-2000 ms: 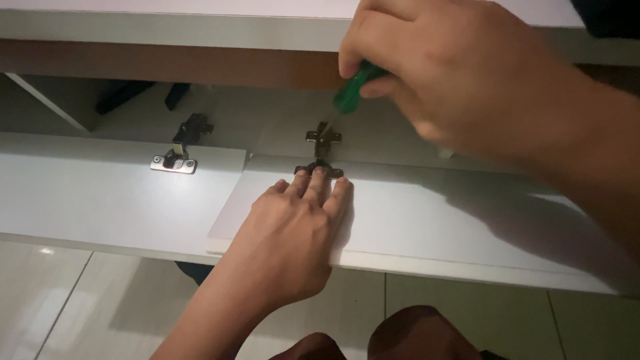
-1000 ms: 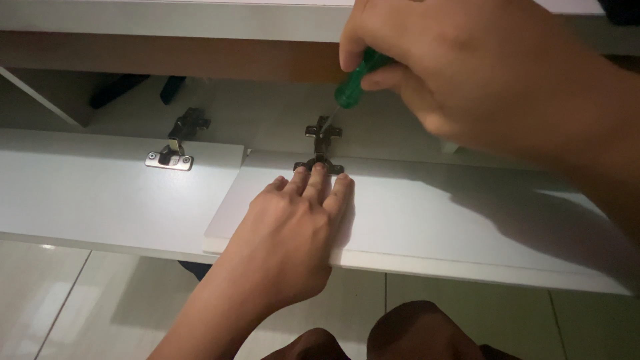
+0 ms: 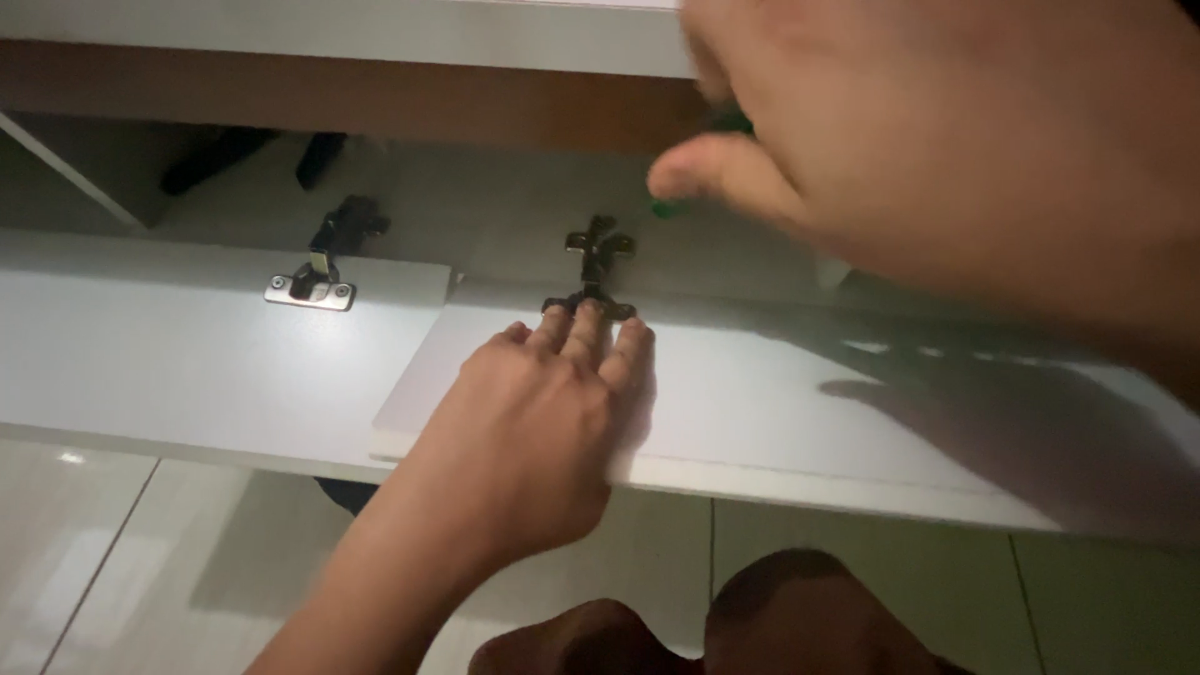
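Observation:
My left hand (image 3: 544, 412) lies palm down on a white door panel (image 3: 797, 422), its fingertips on the near plate of a metal cabinet hinge (image 3: 594, 258). The hinge's cross-shaped far part rests on the cabinet floor. At upper right my right hand (image 3: 900, 141), blurred, holds a green-handled screwdriver (image 3: 664, 208); most of the handle is hidden behind the fingers and its shaft cannot be made out. A second metal hinge (image 3: 311, 292) is fastened to the left white panel (image 3: 187, 347) by screws.
A white shelf edge (image 3: 356, 33) runs across the top, above a brown board (image 3: 356, 98). Two dark objects (image 3: 220, 159) lie inside the cabinet near a divider (image 3: 75, 169). Below the panels are floor tiles (image 3: 637, 544) and my knees (image 3: 797, 600).
My right hand has moved up and to the right with the screwdriver, away from the hinge. My left hand has stayed on the hinge plate.

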